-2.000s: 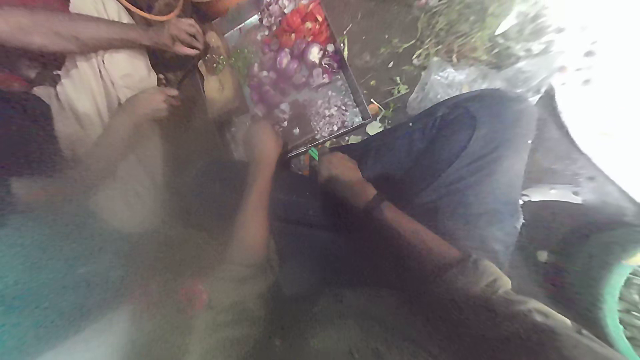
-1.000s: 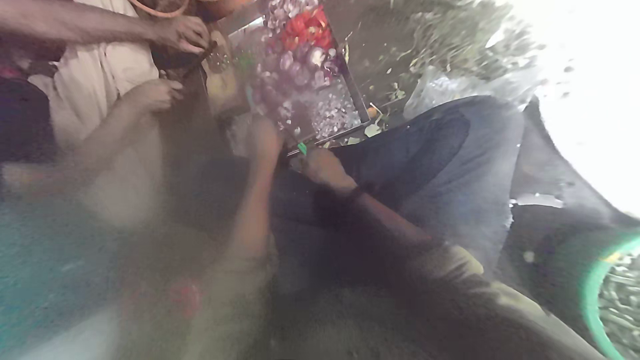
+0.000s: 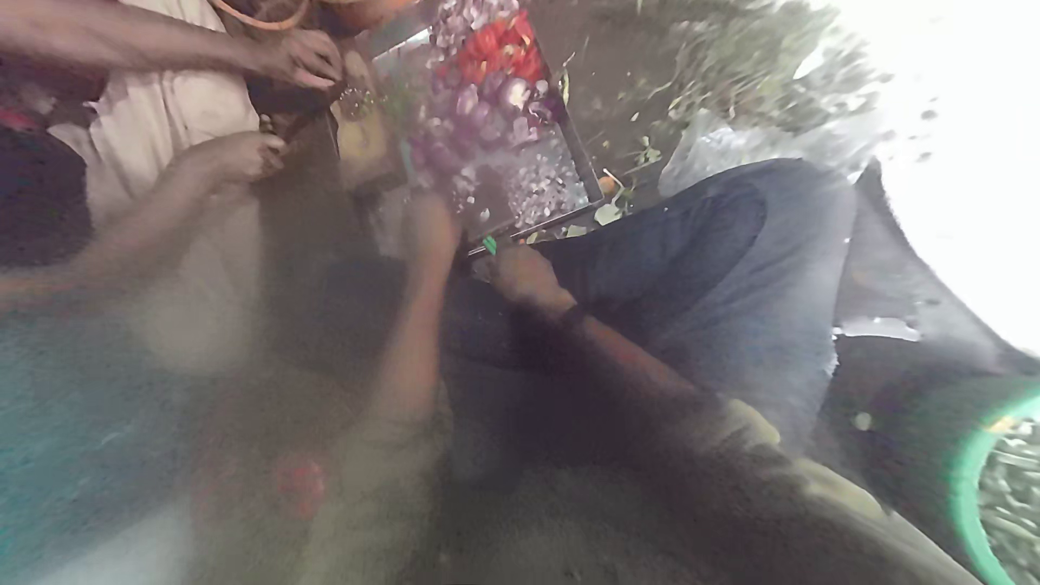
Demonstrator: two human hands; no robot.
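A metal tray (image 3: 578,150) lies at upper centre. On it are red cut vegetable pieces (image 3: 500,50), peeled purple onions (image 3: 479,110) and chopped onion (image 3: 543,188). My right hand (image 3: 532,276), with a dark band at the wrist, is closed at the tray's near edge around something of which a small green part (image 3: 489,244) shows; it may be a handle. My left hand (image 3: 429,223) is blurred beside the tray's near left corner; its fingers and anything in them cannot be made out.
At the left, a co-worker's two hands (image 3: 313,58) are over a dark object. Clear plastic sheeting (image 3: 715,146) and green plant scraps (image 3: 731,65) lie beyond my jeans-clad knee (image 3: 756,211). A green-rimmed container (image 3: 971,463) with pale pieces stands at lower right.
The co-worker's upper hand has shifted slightly over the dark object. My own hands stay near the tray's near edge, with no plain change in what they hold.
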